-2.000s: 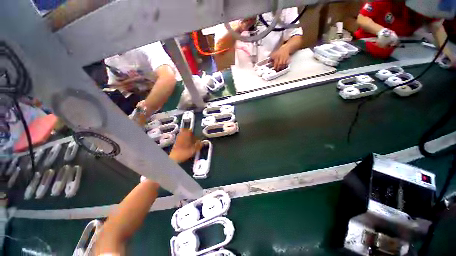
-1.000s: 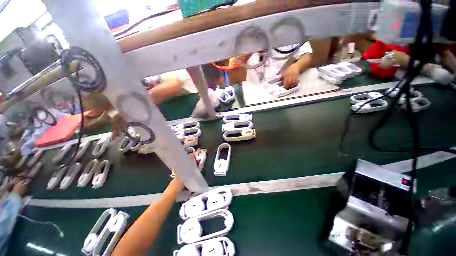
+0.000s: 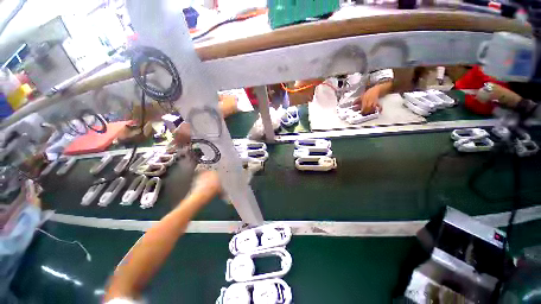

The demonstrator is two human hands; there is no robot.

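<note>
White oval loop housings point(image 3: 259, 265) lie in a short column on the green bench strip, just right of the grey post's foot. My left hand point(image 3: 207, 181) is blurred over the conveyor at the post's left edge, my forearm reaching up from the lower left. Its fingers are not clear, so whether it holds anything cannot be told. More white housings point(image 3: 314, 155) lie in a small group on the conveyor right of the post, and a row of housings point(image 3: 131, 190) lies left of my hand. My right hand is not in view.
The grey post point(image 3: 228, 139) rises to an overhead beam point(image 3: 285, 66). A silver-black box point(image 3: 468, 240) with dark hanging cables stands at lower right. A pale rail point(image 3: 356, 227) divides bench and conveyor. Across the line, a person's hand point(image 3: 371, 98) works on housings; other workers sit alongside.
The view has swung left. My left hand has moved left across the conveyor. The loose housing right of the post and the pair on the bench at lower left no longer show.
</note>
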